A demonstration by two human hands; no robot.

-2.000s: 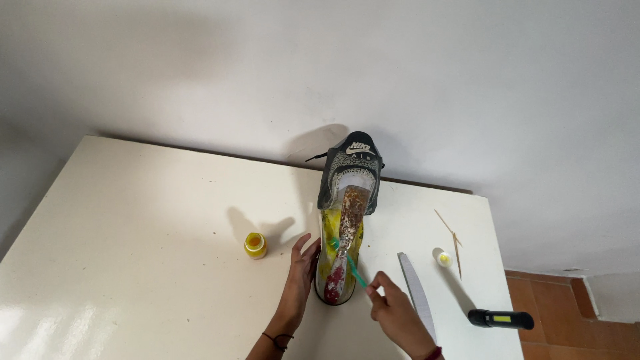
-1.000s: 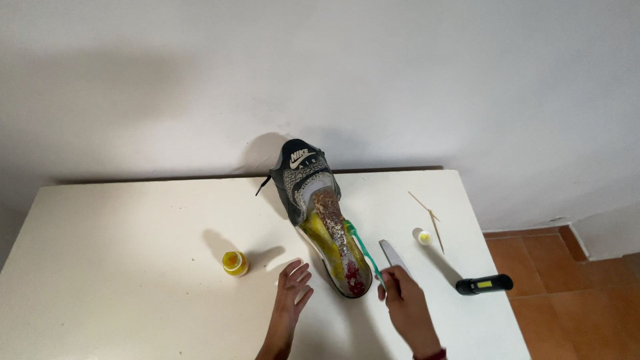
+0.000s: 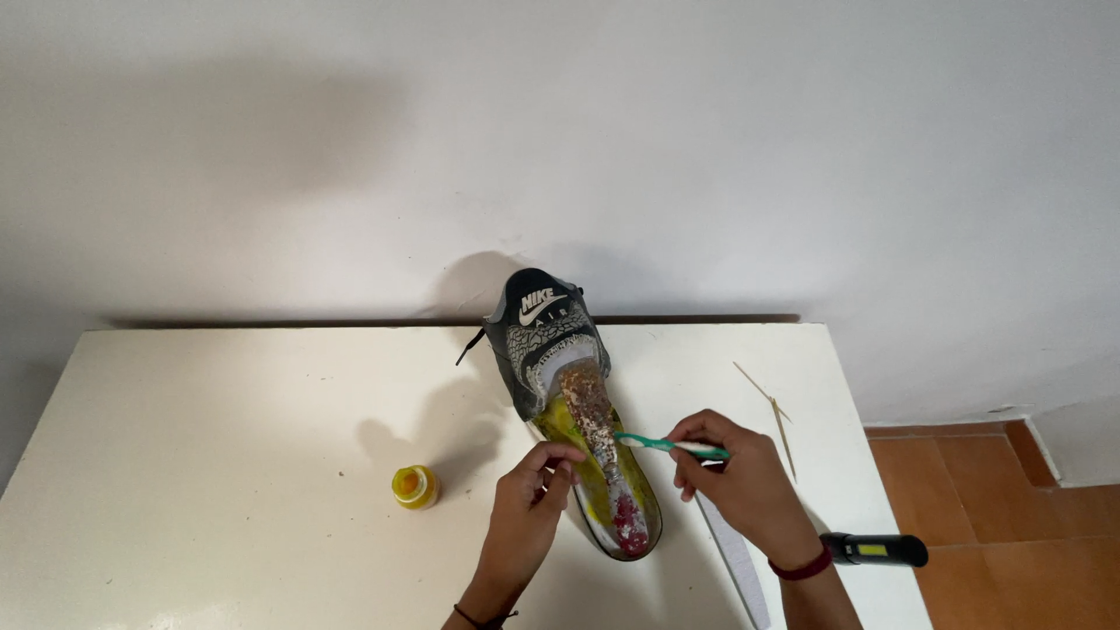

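Observation:
A black and grey Nike Air sneaker (image 3: 547,328) stands heel-up against the wall, its sole (image 3: 643,499) facing me. The sole bears yellow glue-like patches, a worn speckled brown strip and a dark red patch. My right hand (image 3: 735,472) holds a green and white toothbrush (image 3: 669,444), its head at the sole's right edge. My left hand (image 3: 538,490) is at the sole's left edge with bent fingers; whether it grips the sole I cannot tell. An uncapped small jar of yellow substance (image 3: 416,487) stands left of my left hand.
A long grey flat strip, perhaps a nail file (image 3: 735,560), lies partly under my right hand. Thin wooden sticks (image 3: 781,424) lie at the right. A black flashlight (image 3: 879,549) lies by the white table's (image 3: 219,420) right edge. The wall (image 3: 700,175) rises behind; terracotta tiles (image 3: 927,490) are at right.
My left hand has come back to the sole's left edge, from which it was apart one second ago. The toothbrush in my right hand now lies more level. The view has shifted.

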